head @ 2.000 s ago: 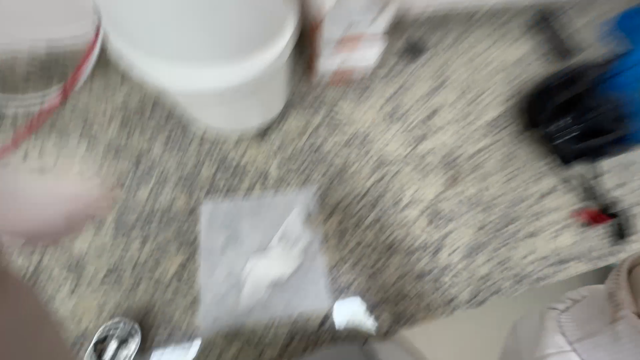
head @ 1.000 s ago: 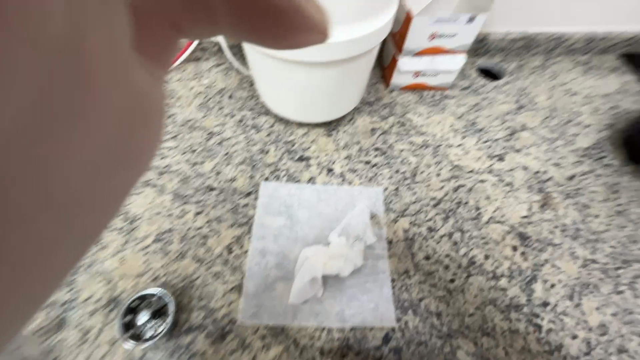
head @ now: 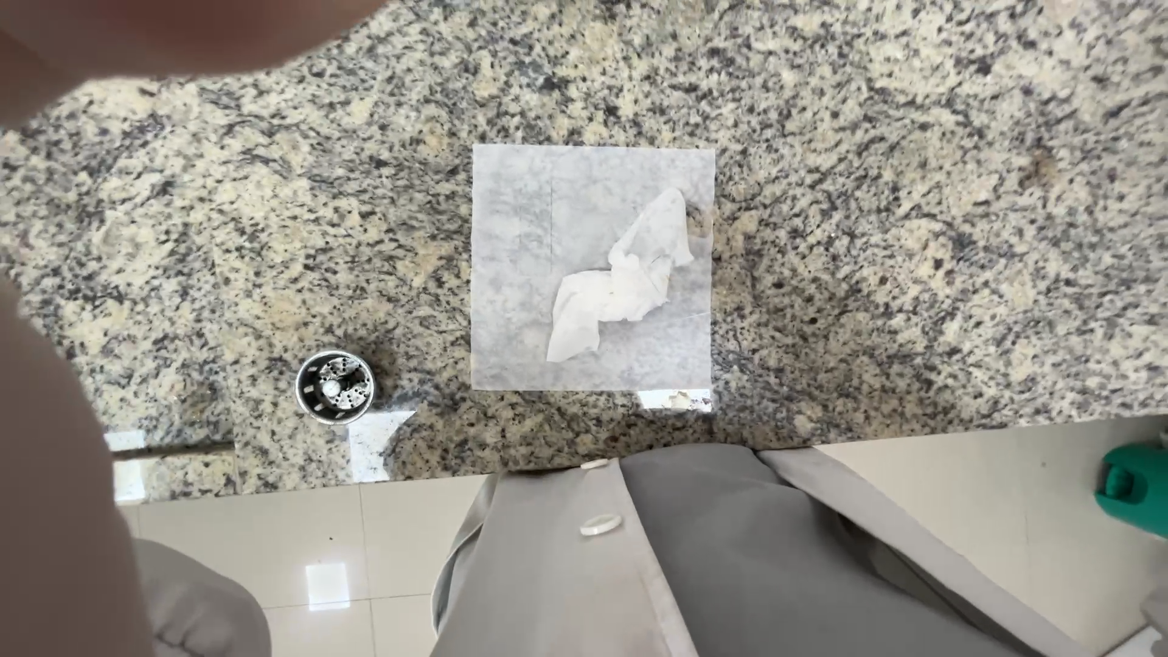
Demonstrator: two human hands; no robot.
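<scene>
A blurred part of a hand, which looks like my left hand (head: pixel 210 32), fills the upper left corner close to the camera; its fingers cannot be made out. My right hand is out of view. On the granite counter lies a square sheet of thin translucent white paper (head: pixel 511 265). Across its right half rests a crumpled, twisted piece of white tissue or thin paper (head: pixel 607 294). Left of the sheet stands a small round metal cup (head: pixel 335 387) with a perforated piece inside, near the front edge. Nothing touches the sheet from above.
The speckled granite counter (head: pixel 912 274) ends at a front edge, with my light buttoned coat (head: pixel 547 584) against it. Below is a tiled floor (head: pixel 310 538). A green plastic object (head: pixel 1136 484) is at the far right, beyond the edge.
The view has tilted down, so the white bucket and boxes are out of frame. The paper and the crumpled piece lie as before.
</scene>
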